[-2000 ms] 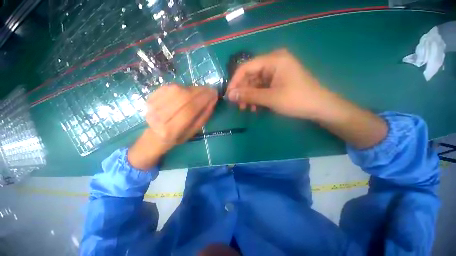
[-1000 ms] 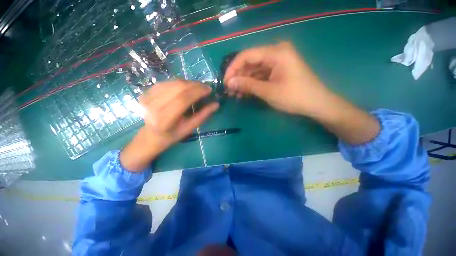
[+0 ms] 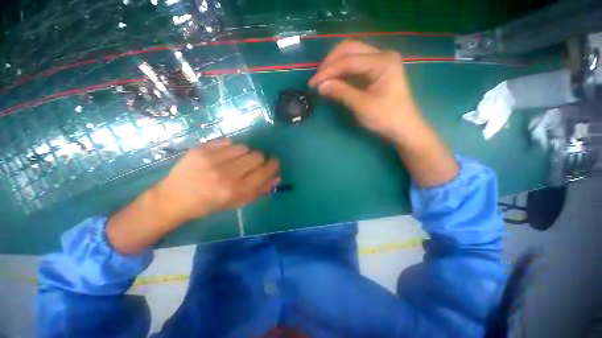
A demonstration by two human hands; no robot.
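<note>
A round black unit (image 3: pixel 294 105) lies on the green mat in front of me, just right of the clear blister tray (image 3: pixel 132 142). My right hand (image 3: pixel 369 86) is raised at its upper right, thumb and index finger pinched close together; whether they hold a tiny part cannot be seen. My left hand (image 3: pixel 221 175) is palm down on the mat over the black pen-like tool (image 3: pixel 282 188). Only the tool's tip shows past the fingertips; the rest is hidden by the hand. The tray has strong glare, with small shiny bits on it.
A small white piece (image 3: pixel 288 42) lies between the red lines. More clear plastic with shiny bits lies at the upper left. A crumpled white cloth (image 3: pixel 492 111) lies at the right beside a pale cylinder (image 3: pixel 541 90). A grey metal rail (image 3: pixel 528 33) is at the upper right.
My hands have moved apart, uncovering the round unit. My left hand has come down over the black tool. My right hand has lifted away from the unit. The view has shifted to the right.
</note>
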